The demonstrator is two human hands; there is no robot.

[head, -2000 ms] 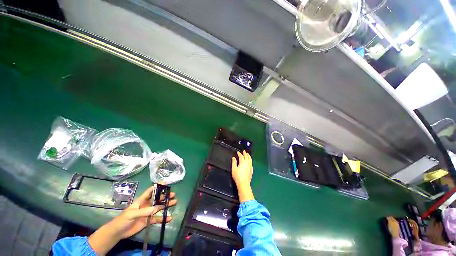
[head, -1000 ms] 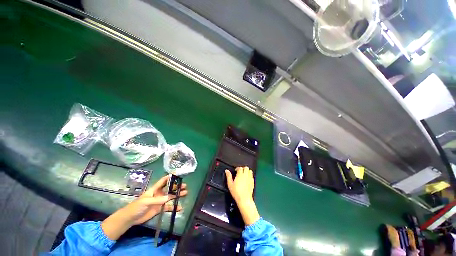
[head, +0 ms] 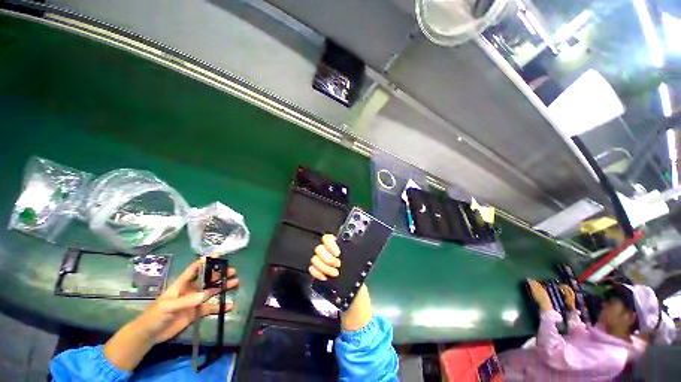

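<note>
My left hand [head: 168, 304] holds a thin black middle frame [head: 211, 317] upright near the bench's front edge; its detailed block is at the top. My right hand [head: 357, 302] holds a dark phone unit [head: 355, 257] raised over the right side of the tray, its back with camera rings facing me. The long black phone carrying tray [head: 257, 322] lies between my hands. It holds phones in its nearest pockets and at the far end; pockets between them show no phone. Another middle frame [head: 113, 274] lies flat on the bench at left.
Three clear plastic bags [head: 216, 228] lie in a row behind the frames. A tool mat [head: 385, 201] with a tape roll [head: 386, 178] and black pouch [head: 440, 215] is at right. A parts box [head: 338, 73] is on the wall. A person in pink [head: 579, 339] works at far right.
My right hand has lifted a phone out of a middle tray pocket and moved it up and to the right. My left hand still holds the frame. The camera view has shifted.
</note>
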